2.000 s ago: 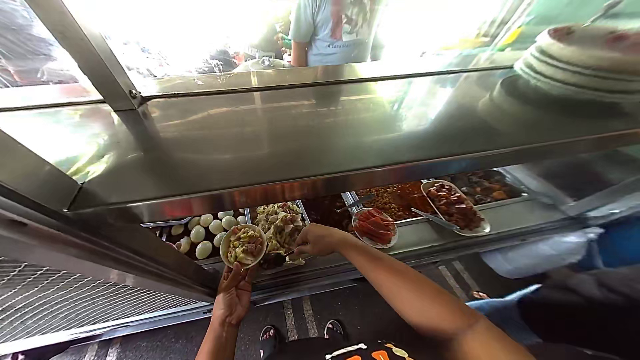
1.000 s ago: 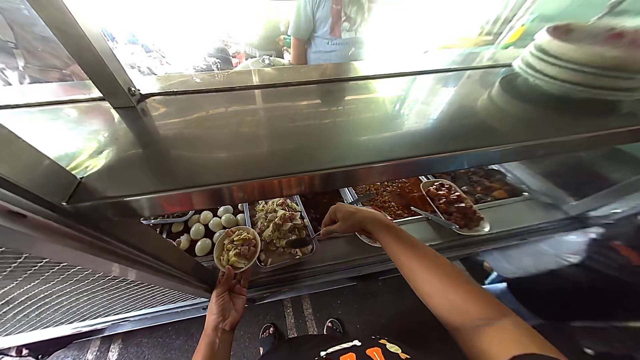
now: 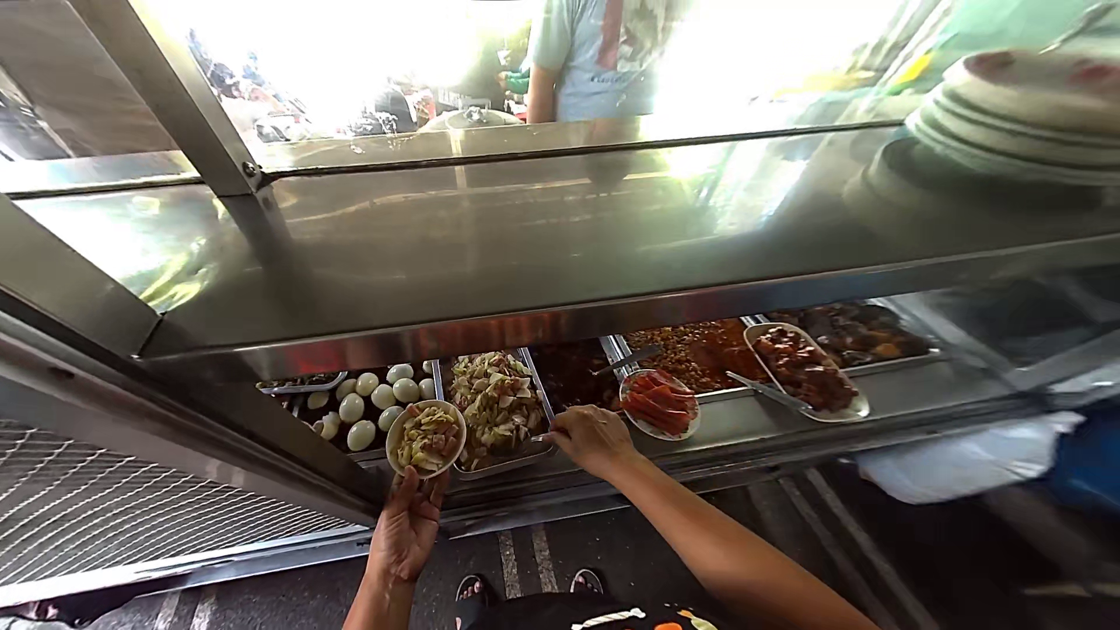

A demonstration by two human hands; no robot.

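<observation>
My left hand [image 3: 409,523] holds a small bowl [image 3: 426,439] from below. Chopped cabbage with bits of meat fills the bowl, which hangs over the near corner of the egg tray. Just right of it is a metal tray of the same cabbage dish [image 3: 492,404]. My right hand [image 3: 595,437] grips the handle of a metal serving spoon [image 3: 541,437] at that tray's right edge; the spoon's bowl is hard to see, apparently in the food. A round plate of red-orange food strips [image 3: 660,404] lies right of my right hand.
Peeled eggs [image 3: 352,409] fill the left tray. An oval dish of meat [image 3: 807,369], tongs [image 3: 767,391] and a tray of beans in red sauce [image 3: 700,346] stand rightward. A steel shelf [image 3: 560,236] overhangs the trays. Plates [image 3: 1019,109] are stacked on it. A person [image 3: 604,61] stands beyond.
My right hand moved left with the spoon since one second ago, uncovering the plate of red-orange strips. Two seconds ago it was beside the bowl. My left hand still holds the bowl.
</observation>
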